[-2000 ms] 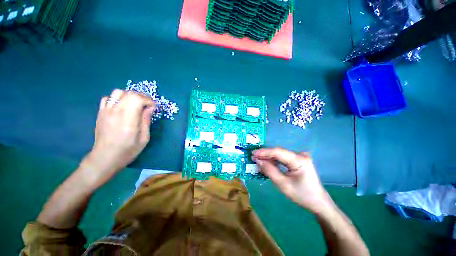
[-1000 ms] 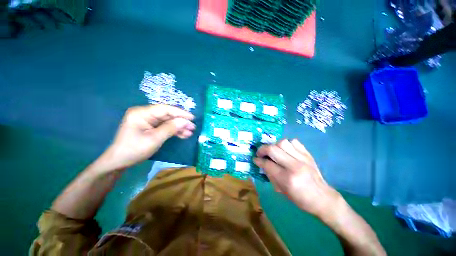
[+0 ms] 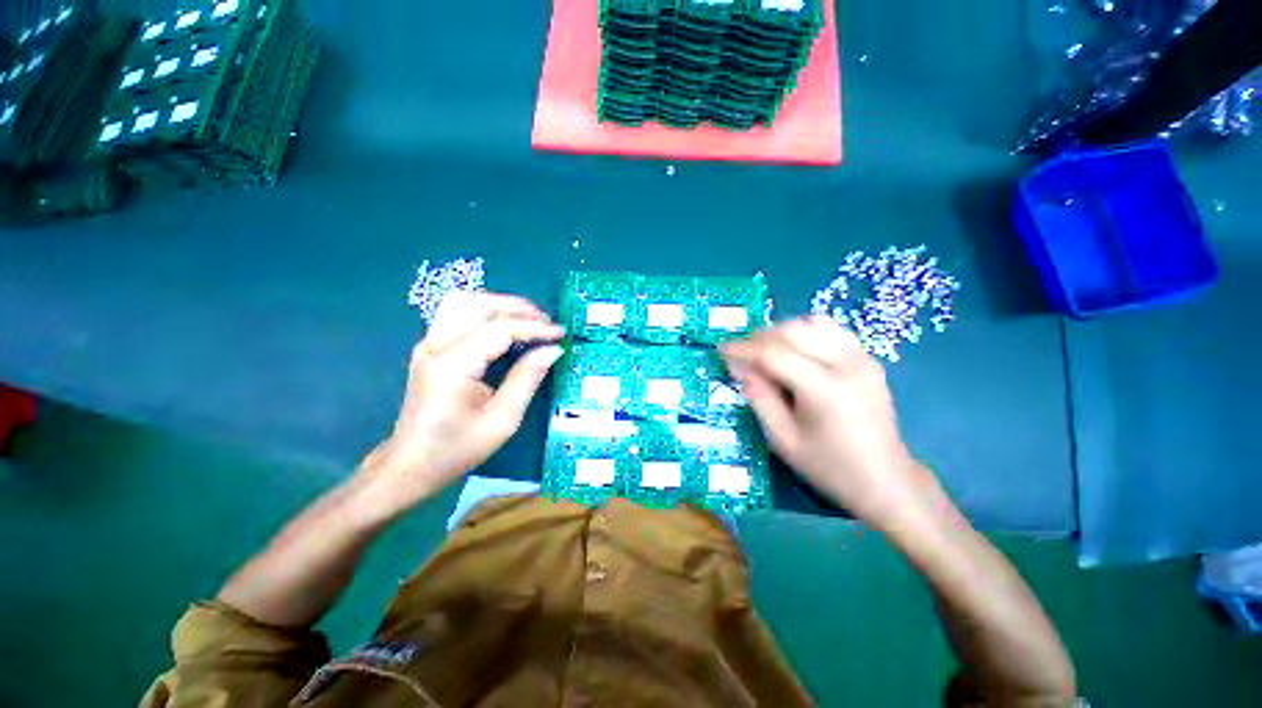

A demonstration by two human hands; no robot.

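The green PCB panel (image 3: 633,432) lies flat in front of my body, with nine white patches in a three-by-three grid. My left hand (image 3: 478,374) is at the panel's upper left edge, thumb and forefinger close together; whether a component is between them is too small to tell. My right hand (image 3: 819,401) is over the panel's right edge beside the middle row, fingers bent and slightly blurred; its fingertips' content cannot be made out. The left component pile (image 3: 446,281) is partly hidden behind my left hand. The right component pile (image 3: 897,293) lies beyond my right hand.
A PCB stack (image 3: 703,67) stands on a red-pink pad (image 3: 568,118) beyond the panel. Side PCB stacks (image 3: 208,104) lean at the far left. A blue parts bin (image 3: 1114,235) is at right, with clear plastic bags (image 3: 1107,62) and a dark arm-like shape beyond it.
My left hand has moved from the left pile to the panel's upper left edge. My right hand has moved from the lower right of the panel up beside its middle row.
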